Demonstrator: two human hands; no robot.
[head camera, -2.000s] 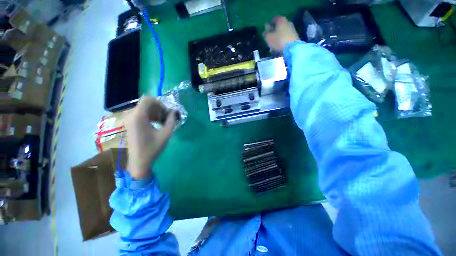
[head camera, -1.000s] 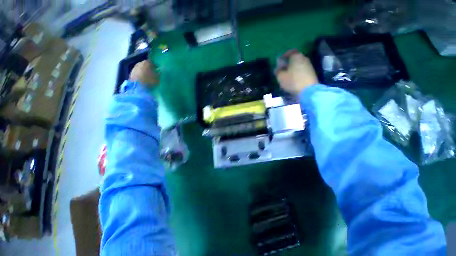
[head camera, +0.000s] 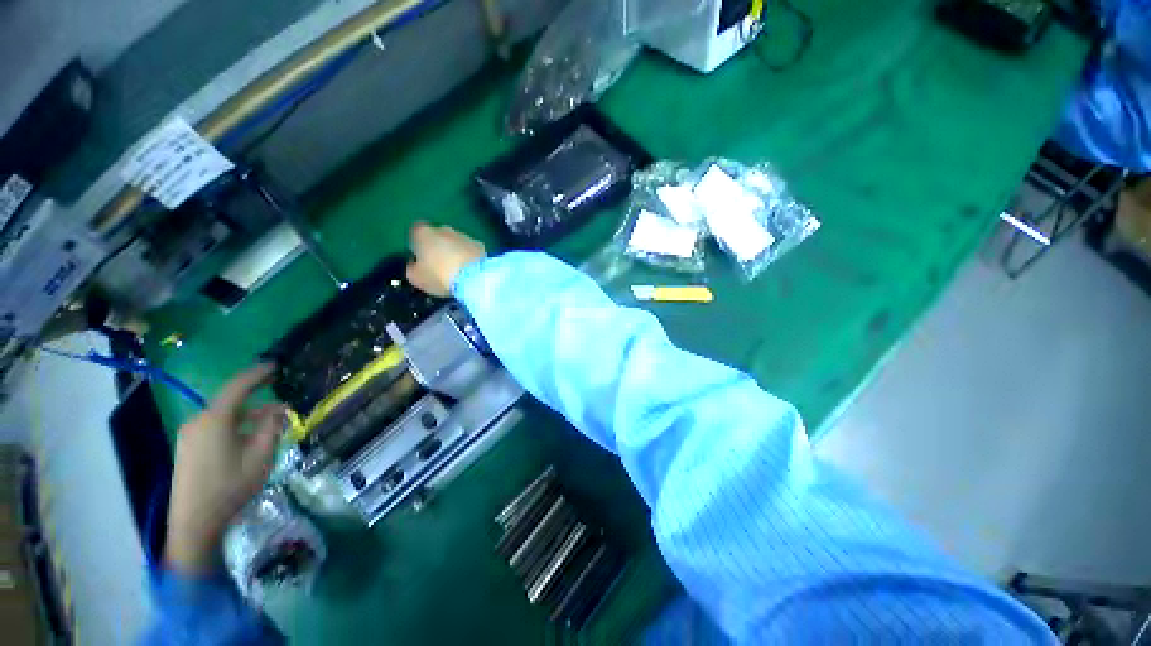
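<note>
The silver machine stands on the green mat, with a yellow strip along its ribbed roller. The black catch tray with small bits lies behind it. My left hand is at the machine's left end, fingers apart, with nothing visible in it. My right hand is curled behind the machine's right end, by the tray's corner; what it holds, if anything, is hidden. A row of thin dark strips lies in front of the machine. A clear bag of small dark parts is below my left hand.
A second black tray holds plastic-wrapped items. Labelled clear bags and a yellow knife lie right of the machine. A white device stands at the back. Another person's blue sleeve shows at the upper right.
The view has swung to the right. My left hand has come back from the black tray on the left to the machine's left end. My right hand stays behind the machine's right end.
</note>
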